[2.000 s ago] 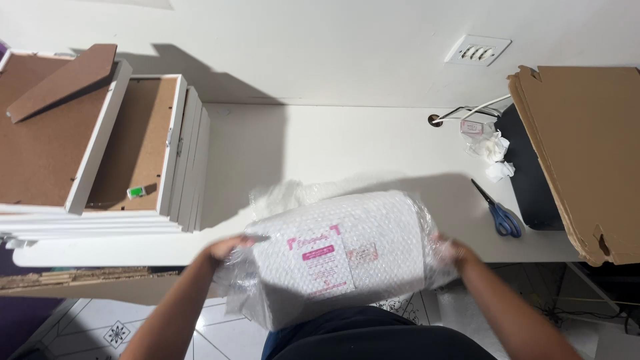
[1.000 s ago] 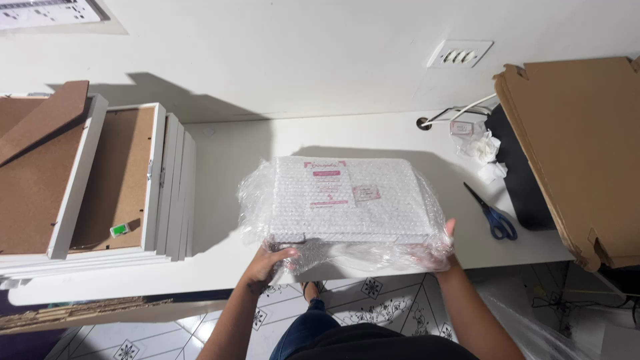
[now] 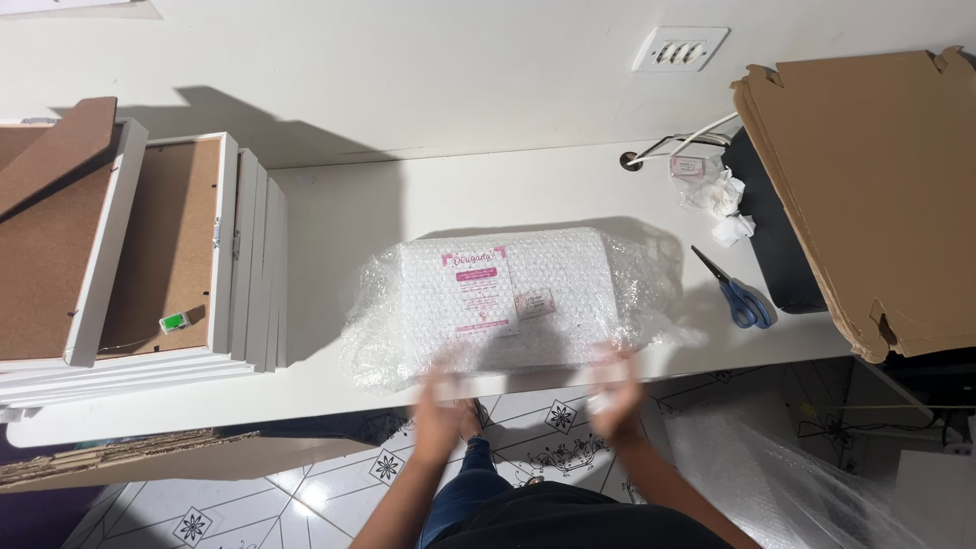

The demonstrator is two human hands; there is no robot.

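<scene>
A flat package in bubble wrap (image 3: 564,328) lies on the white desk (image 3: 328,305) by its front edge, with loose wrap bunched at both ends. Under the wrap show a printed pink-and-white card (image 3: 479,293) and a smaller pink card (image 3: 535,303). My left hand (image 3: 444,400) is at the package's lower left edge and my right hand (image 3: 616,393) at its lower right edge. Both are blurred by motion, so whether the fingers grip the wrap cannot be told.
White frames with brown backs (image 3: 171,229) are stacked at the left. Blue-handled scissors (image 3: 736,293) lie right of the package. Farther right, flat cardboard boxes (image 3: 877,198) rest over a black object (image 3: 778,229), beside crumpled paper (image 3: 724,194). Bubble wrap (image 3: 747,457) hangs low at the right.
The package was held up at both ends near my body; now it lies on the desk. My hands have moved from its sides to its near edge.
</scene>
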